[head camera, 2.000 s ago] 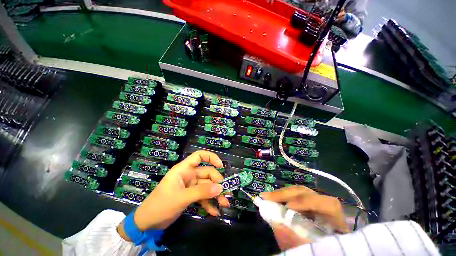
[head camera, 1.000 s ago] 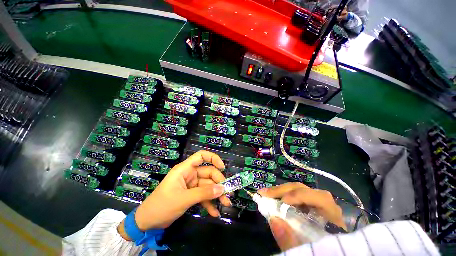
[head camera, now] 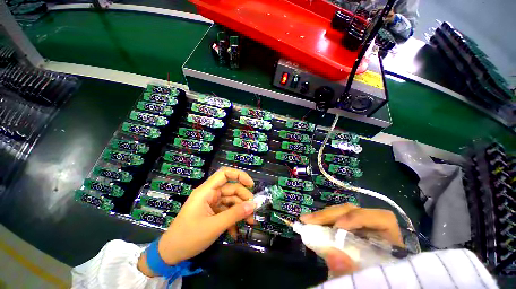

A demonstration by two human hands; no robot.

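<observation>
My left hand (head camera: 212,211), with a blue band (head camera: 161,261) at the wrist, pinches a small circuit board (head camera: 267,197) between thumb and fingers. The board's surface looks pale and glaring; its green end points up right. My right hand (head camera: 362,226) holds a white, translucent dispenser (head camera: 331,240) like a pen. Its needle tip (head camera: 282,219) points up left, just below and right of the held board, with a small gap between them. Several columns of green boards (head camera: 190,144) lie behind and around the hands.
A raised shelf behind the boards bears a grey control box (head camera: 305,82) with a lit red switch and a red tray (head camera: 271,28) over it. A pale cable (head camera: 362,193) curves at right, beside a grey bag (head camera: 438,192). Dark racks (head camera: 491,209) stand at right. Another person's hand shows at top right.
The held board has tilted in my left fingers, its face now glaring. The dispenser has moved slightly right and down, away from the board. My left wrist has shifted slightly right.
</observation>
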